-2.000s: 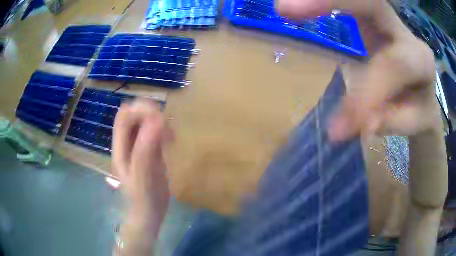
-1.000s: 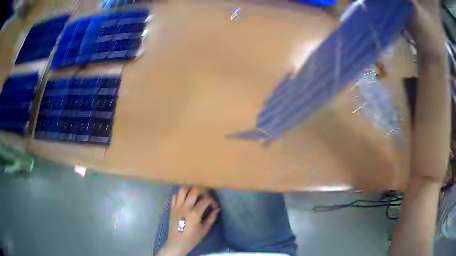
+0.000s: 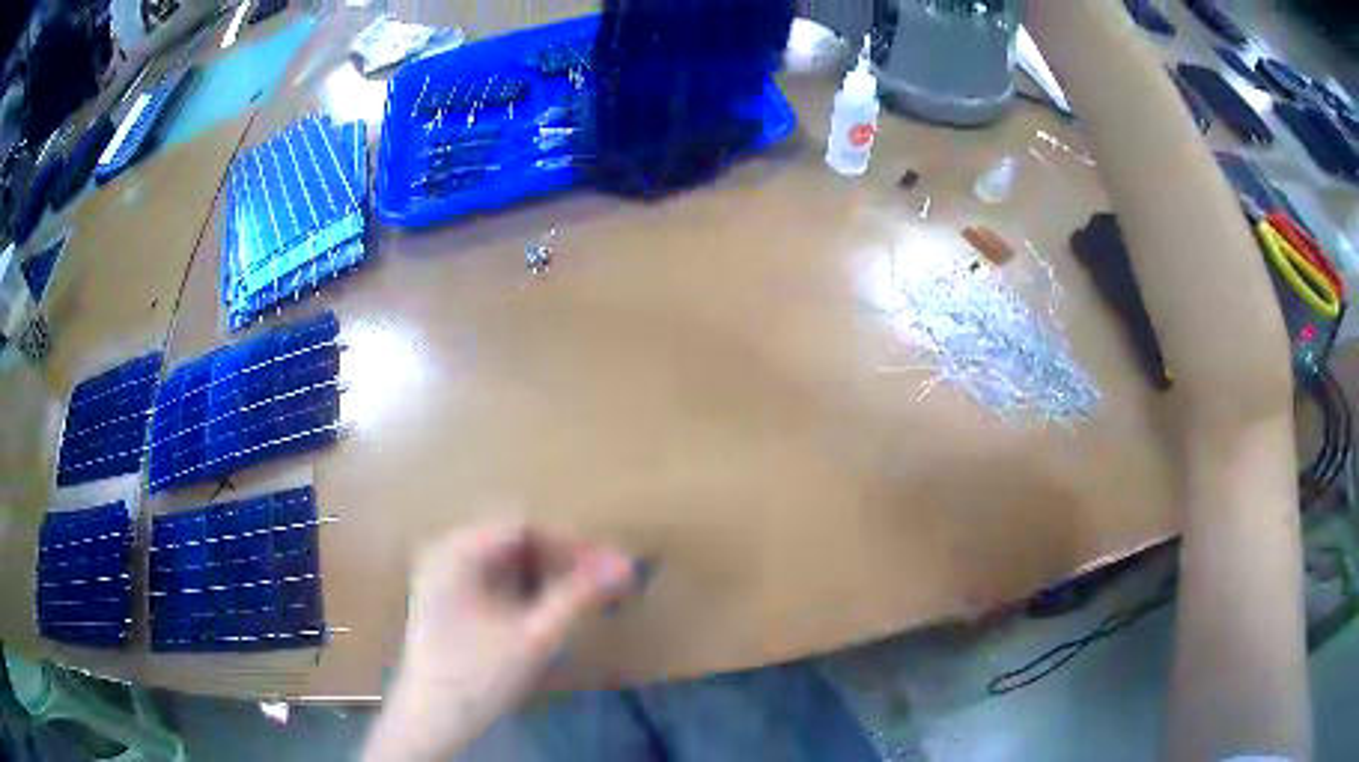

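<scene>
My left hand is over the front of the table, blurred, with its fingers curled together. A small dark spot shows at its fingertips; I cannot tell if it is a held piece. My right forearm reaches up the right side and the hand is cut off by the top edge. A dark cell panel stands up over the right part of the blue tray; what holds it is out of the picture. Small dark cell pieces lie in the tray.
Four dark blue cell assemblies lie at left, below a light blue cell stack. A ribbon pile lies at right. Behind are a white bottle and a grey machine. Yellow-red handles show far right.
The view has swung up to the tray. The striped strip raised at right is gone from there; a dark panel shows at the tray. My left hand has risen from the lap to the table.
</scene>
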